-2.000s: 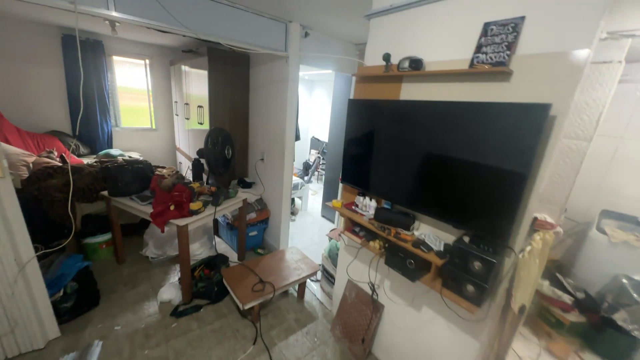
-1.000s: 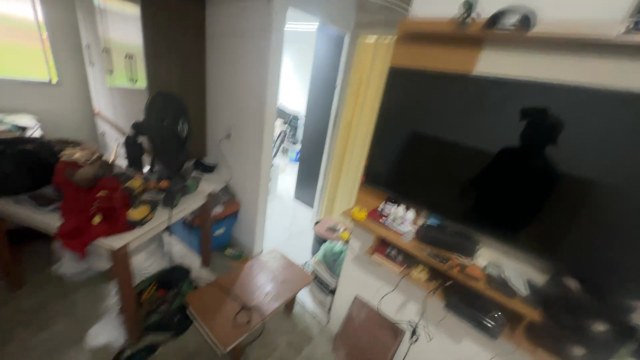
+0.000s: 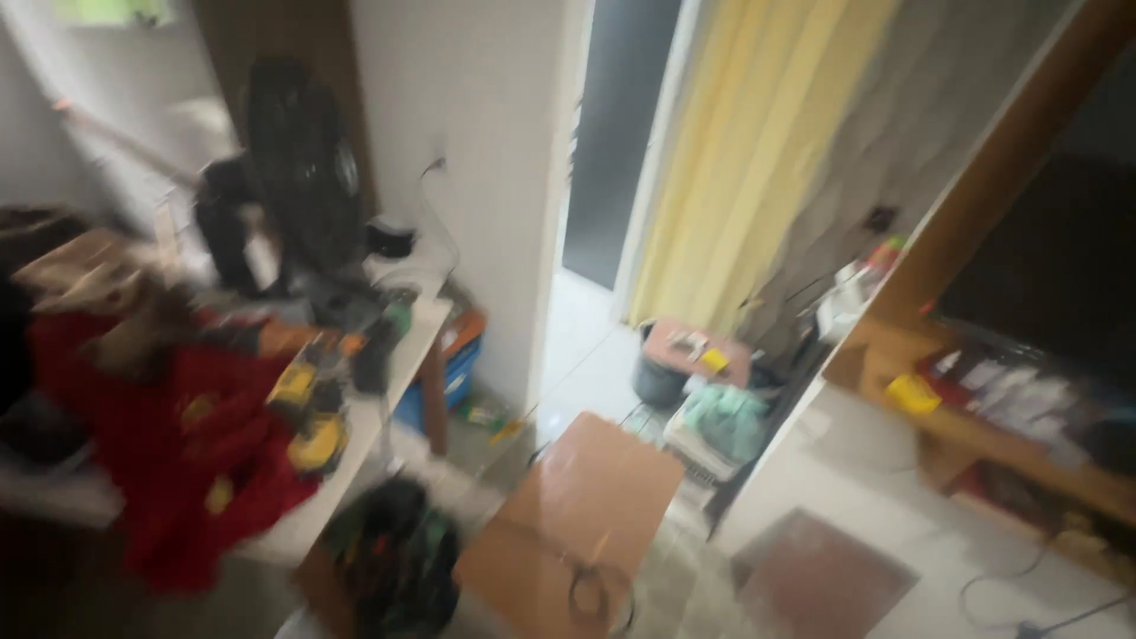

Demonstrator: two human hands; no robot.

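Neither of my hands shows in the head view. At the left, a white-topped table [image 3: 351, 457] bears a red cloth [image 3: 164, 444], with a yellow and black power tool [image 3: 315, 435], probably a cordless drill, near the edge. A black fan [image 3: 297, 160] stands at the table's back. Right of the table is a low brown wooden table [image 3: 572, 506] with a dark cable [image 3: 590, 590] lying on it. The picture is blurred, so small items on the white-topped table cannot be told apart.
A dark bag [image 3: 395, 559] lies on the floor between the tables. Behind are a doorway with a white tiled floor [image 3: 577, 337] and a yellow curtain [image 3: 754, 160]. A wooden wall shelf [image 3: 1056, 484] juts out at the right below a television [image 3: 1056, 248]. A brown panel [image 3: 821, 568] leans near the wall.
The view has moved closer to the tables and tilted down; the yellow curtain and a bin by the doorway show more fully. No object has plainly moved.
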